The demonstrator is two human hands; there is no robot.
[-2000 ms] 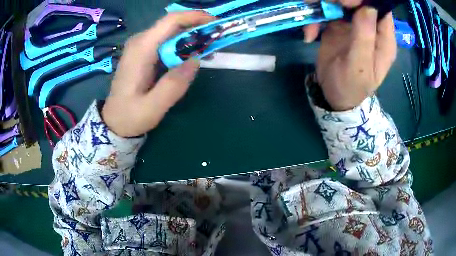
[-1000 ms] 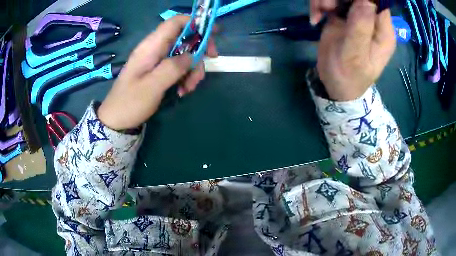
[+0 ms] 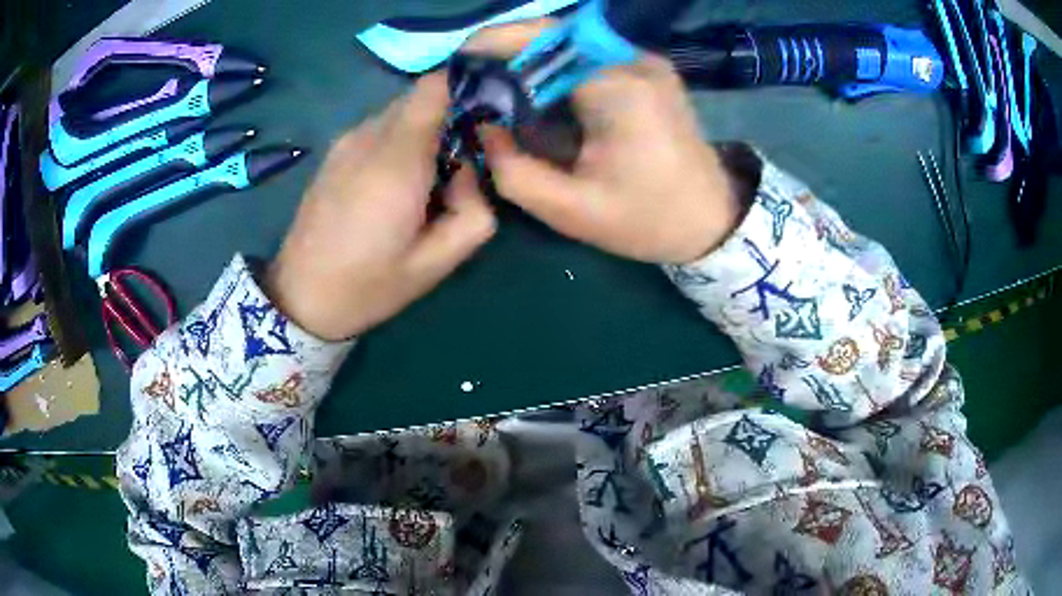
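A blue and black device body [image 3: 571, 56] is held between my two hands at the top middle, blurred. My left hand [image 3: 379, 204] grips its dark lower end with thumb and fingers. My right hand [image 3: 641, 163] wraps around its blue part from the right, with the thumb near the dark end. My fingers hide much of the body. The fingertips of both hands are close together at a small dark area, where I cannot make out details. A light blue shell piece [image 3: 448, 35] lies behind my hands.
An electric screwdriver [image 3: 815, 58] lies at the back right. Tweezers [image 3: 941, 204] and a row of blue and purple pieces [image 3: 990, 93] are at right. At left are device bodies [image 3: 151, 181], red-handled scissors [image 3: 134, 309] and brown cardboard [image 3: 52, 396].
The body has turned so its dark end is low between my hands. My right hand has moved left from the upper right and taken hold of it. The screwdriver is now uncovered; the white strip is hidden.
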